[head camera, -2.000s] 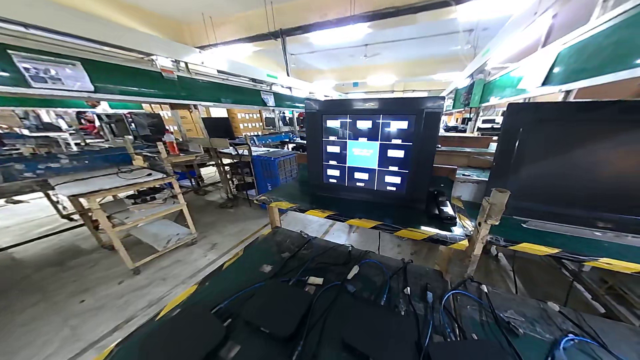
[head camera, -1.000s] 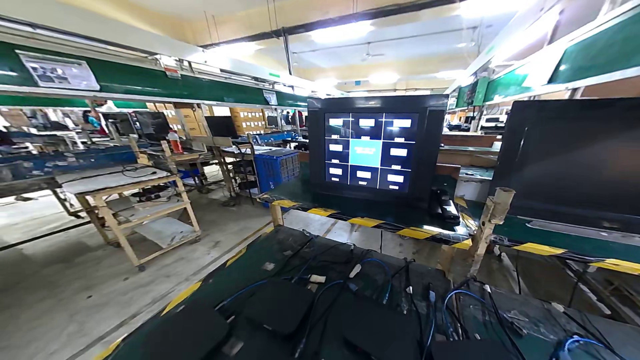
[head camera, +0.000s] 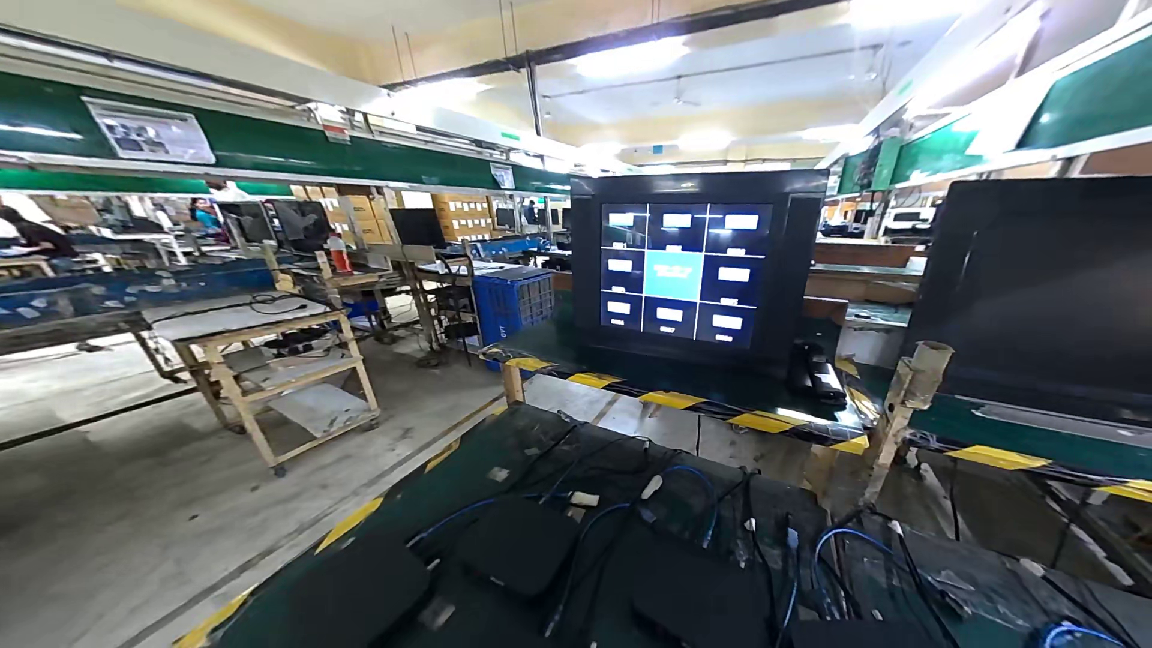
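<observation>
Neither my left hand nor my right hand shows in the head view. Several flat black boxes with rounded corners lie along the near edge of a green-topped bench, among them one at the left (head camera: 360, 580), one beside it (head camera: 520, 544) and one further right (head camera: 697, 589). Black cords and blue cables (head camera: 693, 472) run among them. Beyond the bench stands a monitor (head camera: 675, 274), lit with a grid of panels that bear writing. A black handheld device (head camera: 817, 373) rests on the shelf by its lower right corner.
At the right is a large dark screen (head camera: 1044, 297). A wooden post (head camera: 900, 418) rises between the two screens. Yellow-and-black tape (head camera: 670, 399) edges the shelf. A wooden trolley (head camera: 288, 396) and a blue crate (head camera: 513, 301) stand to the left. People sit in the far left background.
</observation>
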